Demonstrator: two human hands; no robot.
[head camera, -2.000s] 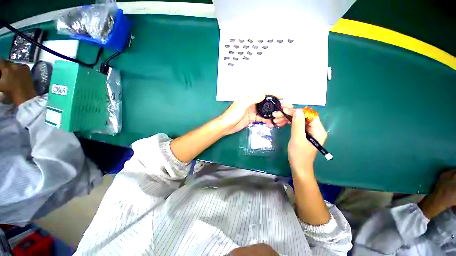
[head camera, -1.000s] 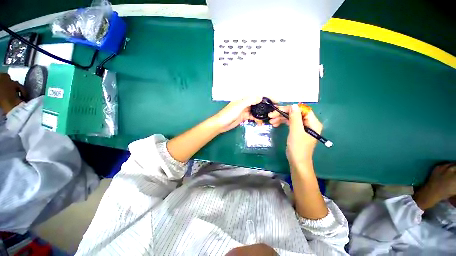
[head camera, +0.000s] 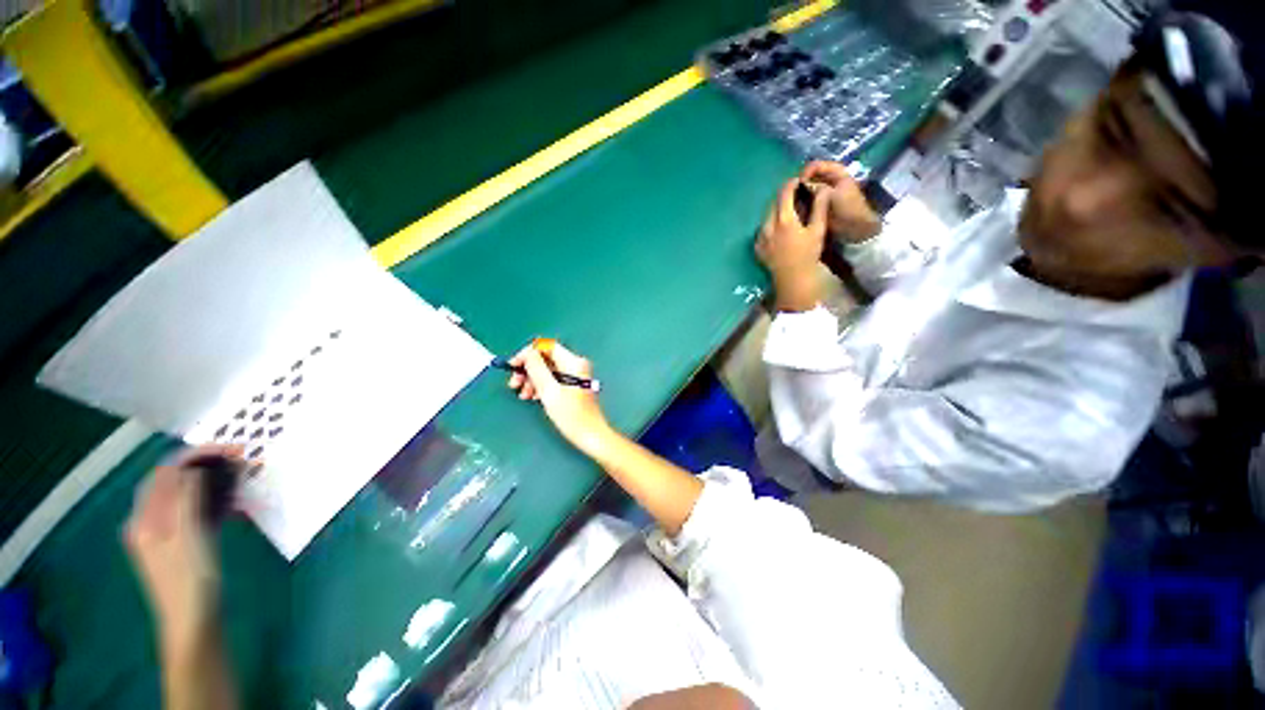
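Observation:
My left hand (head camera: 178, 534) is blurred at the lower left, beside the sheet's left edge, holding the round black part (head camera: 215, 486). My right hand (head camera: 555, 388) is by the sheet's right corner and holds the dark tweezers (head camera: 574, 380) like a pen, pale end to the right. An orange finger cot (head camera: 543, 350) shows on that hand. The white release liner sheet (head camera: 364, 416) lies tilted between my hands, its far half raised, with rows of small dark pieces (head camera: 264, 412) on it. The tweezers' tips are too small to make out clearly.
A clear plastic bag (head camera: 441, 486) lies below the sheet. A person (head camera: 957, 361) in a pale smock sits at the right, holding a dark part. A blister tray (head camera: 812, 90) with black parts stands beyond. A yellow post (head camera: 111, 118) rises at the upper left.
The view has turned right. My hands have moved apart: the left carries the black part to the sheet's left side, the right holds the tweezers at its right corner.

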